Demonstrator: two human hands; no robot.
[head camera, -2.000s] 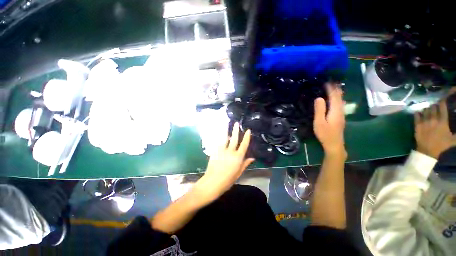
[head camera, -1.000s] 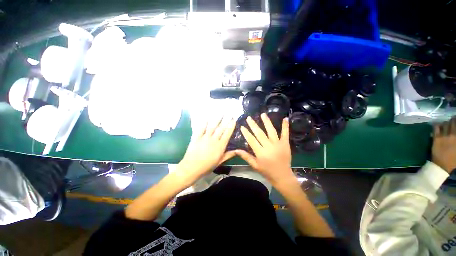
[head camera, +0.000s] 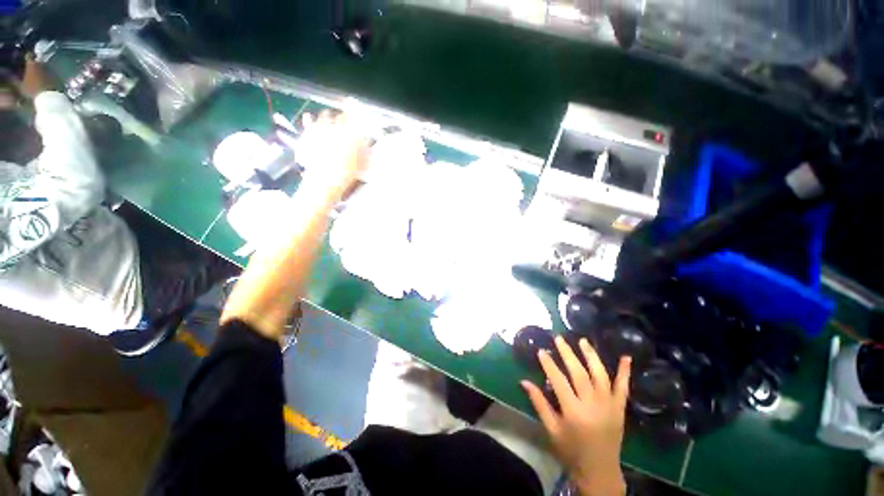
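Observation:
My left hand (head camera: 334, 145) reaches out to the far left part of the bench, among the white housings (head camera: 254, 155). Glare washes out its fingers, so I cannot tell if it grips one. My right hand (head camera: 584, 402) lies with fingers spread at the near left edge of the pile of black round parts (head camera: 669, 363). Its fingertips are by a black part, and no grip shows. A glaring white heap of housings (head camera: 436, 228) lies between my hands.
A silver-grey box (head camera: 611, 155) stands behind the heap. A blue bin (head camera: 766, 281) with a thick black cylinder (head camera: 727, 218) across it is behind the black pile. A white unit (head camera: 848, 397) is at the right. A seated person's sleeve (head camera: 73, 145) is at the left.
The view has turned toward the left. My left hand has moved from beside the black parts to the far left housings. My right hand stays near the black pile.

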